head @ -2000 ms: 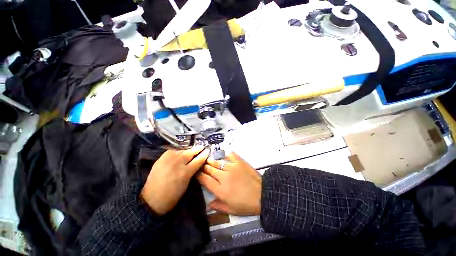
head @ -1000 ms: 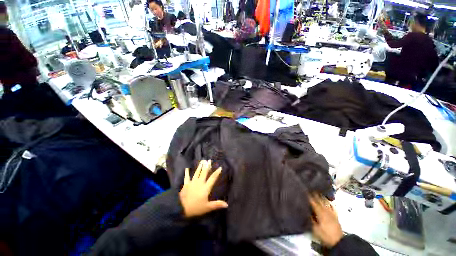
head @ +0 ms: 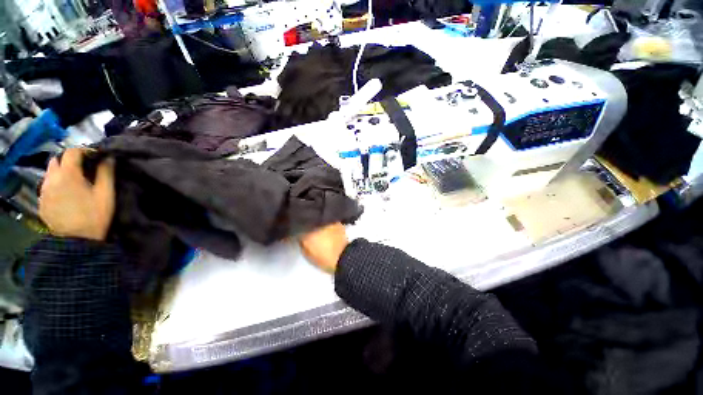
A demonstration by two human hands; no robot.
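Note:
A dark grey-brown garment (head: 223,189) lies crumpled across the left part of the white sewing table, its right end beside the needle area. My left hand (head: 75,197) grips the garment's far left end. My right hand (head: 324,245) is at its right end near the machine, blurred, with the fingers partly hidden by cloth; its grip is unclear. The white sewing machine (head: 455,127) stands behind and to the right of the garment, with two black elastic bands around its head.
A cardboard piece (head: 566,208) and a dark rectangle (head: 449,176) lie on the machine bed. A ruler tape (head: 270,339) runs along the front edge. More dark garments (head: 354,73) lie behind the machine and at the right.
The view has turned back right toward the machine. The garment, earlier spread under both hands, is now stretched sideways, with my left hand at its left end and my right hand near the machine.

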